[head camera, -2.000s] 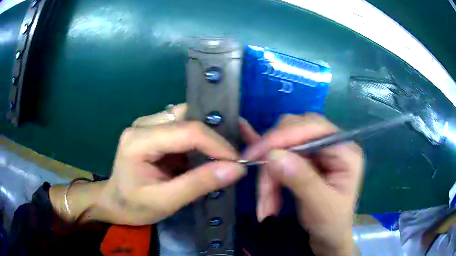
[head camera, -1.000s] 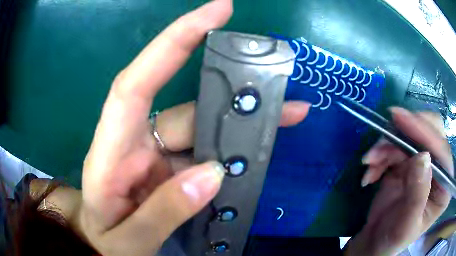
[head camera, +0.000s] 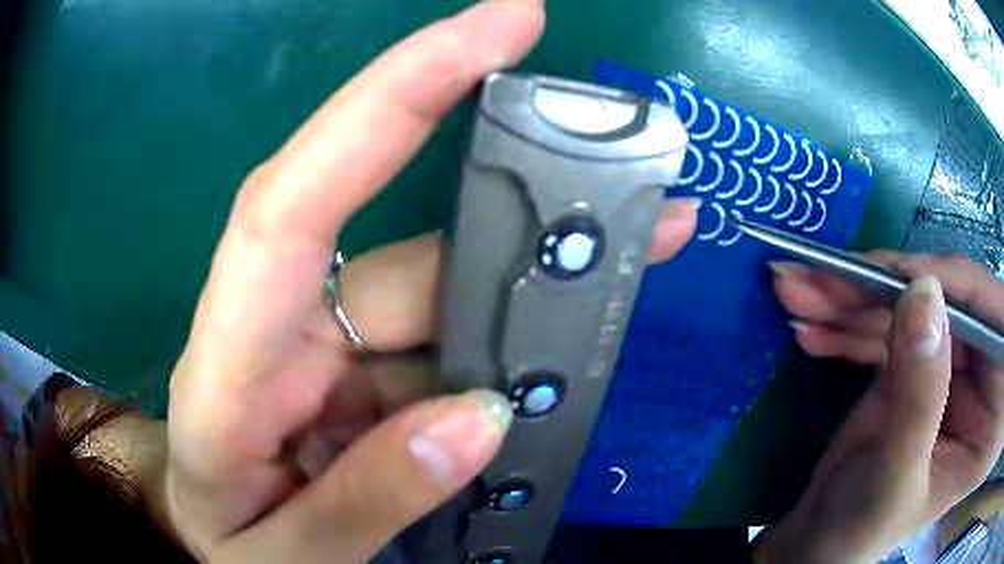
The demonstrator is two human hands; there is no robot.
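Note:
My left hand (head camera: 319, 320) holds the dark grey housing strip (head camera: 550, 320) tilted up close to the camera, thumb on its face and fingers behind. Several round inserts (head camera: 571, 252) with pale bluish centres show in it; its lower end is cut off by the frame. My right hand (head camera: 908, 386) holds the silver tweezers (head camera: 859, 267), closed or nearly so. Their tip is at the third row of pale crescent pieces (head camera: 771, 193) on the blue carrier sheet (head camera: 683, 364). Whether the tip grips a crescent, I cannot tell. A single crescent (head camera: 618, 479) lies lower on the sheet.
The green work surface (head camera: 143, 143) lies behind and around. Crinkled clear film (head camera: 960, 204) lies at the right, beside a white band (head camera: 963, 44) at the upper right. The strip covers the left part of the blue sheet.
Compared with one second ago, the strip is slightly closer and further right. The tweezers' tip has shifted slightly left at the crescents. Two seconds ago both hands met over the strip.

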